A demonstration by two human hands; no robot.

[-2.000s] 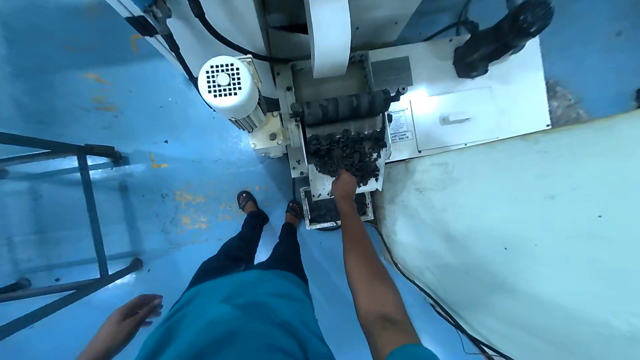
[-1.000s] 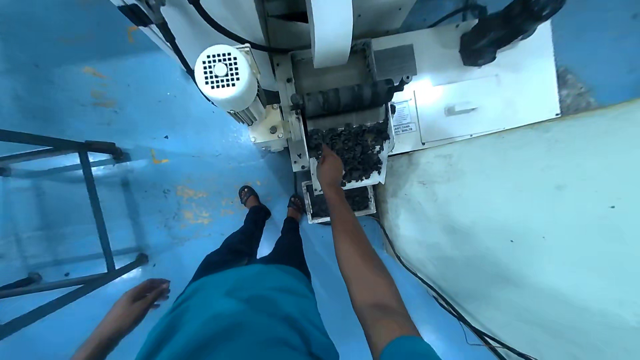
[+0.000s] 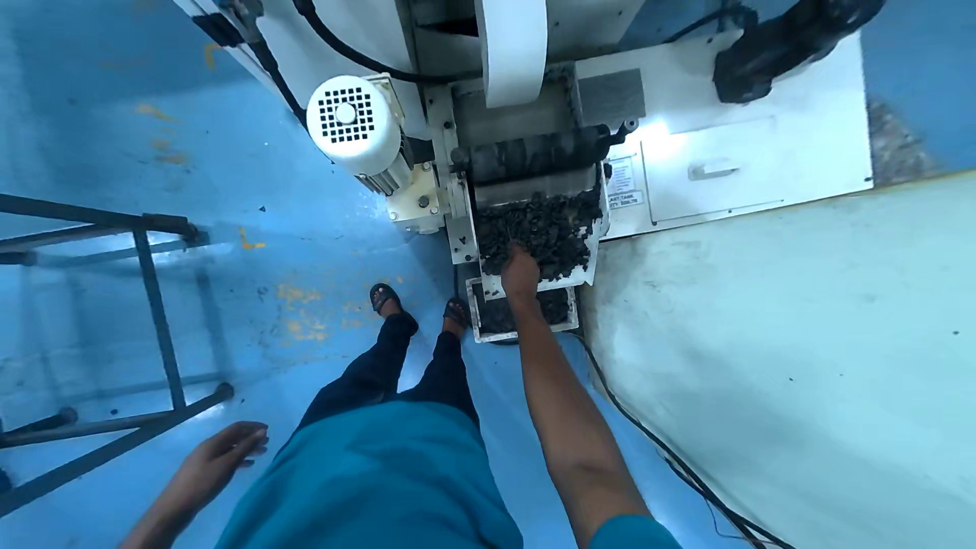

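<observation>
My right hand [image 3: 521, 273] reaches down to a sloping metal chute holding dark, clumped sludge [image 3: 545, 229]. Its fingers touch the near left part of the sludge and are partly hidden, so whether they grip any of it cannot be told. Beyond the sludge lies a dark roller [image 3: 534, 155] across the machine. Below the chute's lip, a pale rectangular tray [image 3: 564, 328] on the floor holds more dark material. My left hand [image 3: 229, 451] hangs at the lower left, away from the machine, fingers loosely apart and holding nothing.
A white electric motor [image 3: 352, 126] sits left of the roller. A white tank cover with a handle [image 3: 713, 169] extends right. A dark metal frame [image 3: 156, 305] stands at the left. Black cables [image 3: 648, 435] run along the floor beside a pale surface [image 3: 793, 328] at the right.
My right hand has moved from farther up in the sludge, one second ago, back toward the chute's near lip. My left hand still hangs at the lower left.
</observation>
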